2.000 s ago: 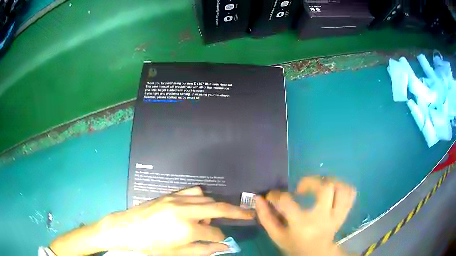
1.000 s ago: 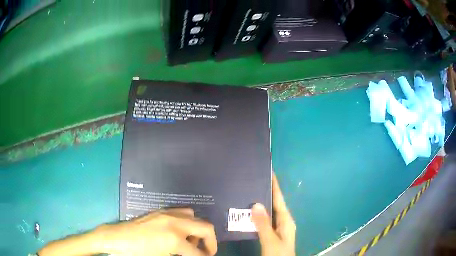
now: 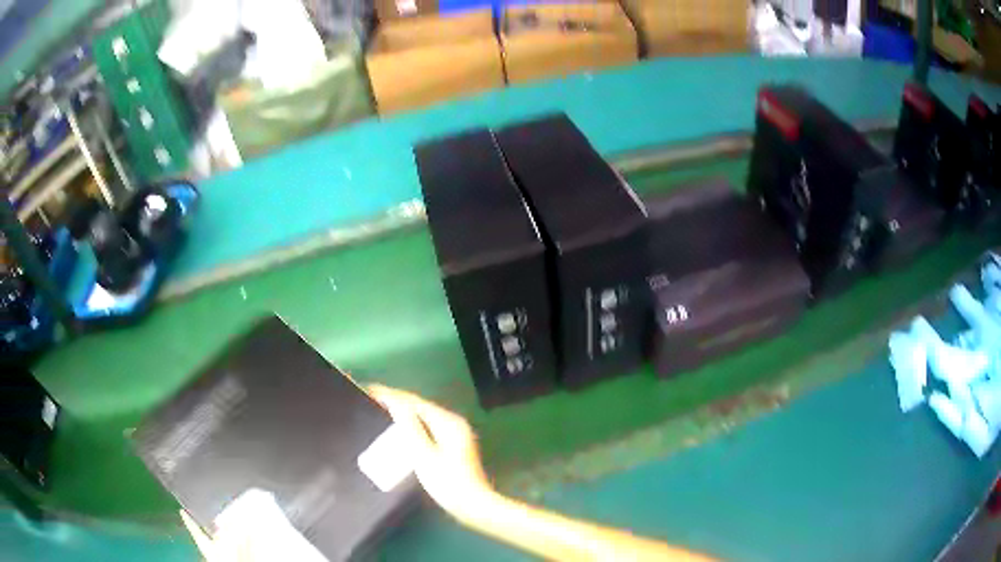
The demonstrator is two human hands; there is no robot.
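Observation:
A black product box (image 3: 274, 428) is tilted over the green belt at the lower left, its back face towards me, blurred. A white barcode label (image 3: 389, 457) is on the box near its right edge; its bars are too blurred to read. My right hand (image 3: 439, 445) grips the box's right edge beside the label. My left hand (image 3: 236, 540) is at the box's lower edge, cut off by the bottom of the picture and blurred, with a white patch over it.
Several black boxes (image 3: 598, 242) stand or lie on the green conveyor belt (image 3: 329, 318). Pale blue backing paper (image 3: 955, 368) is heaped on the worktop (image 3: 703, 483) at right. Brown cartons (image 3: 434, 66) are behind the line. Blue trays (image 3: 132, 263) with dark items stand at left.
The box has moved from the worktop up and left over the belt, turned and tilted, with my hands. The view has shifted up and shows more boxes and the background.

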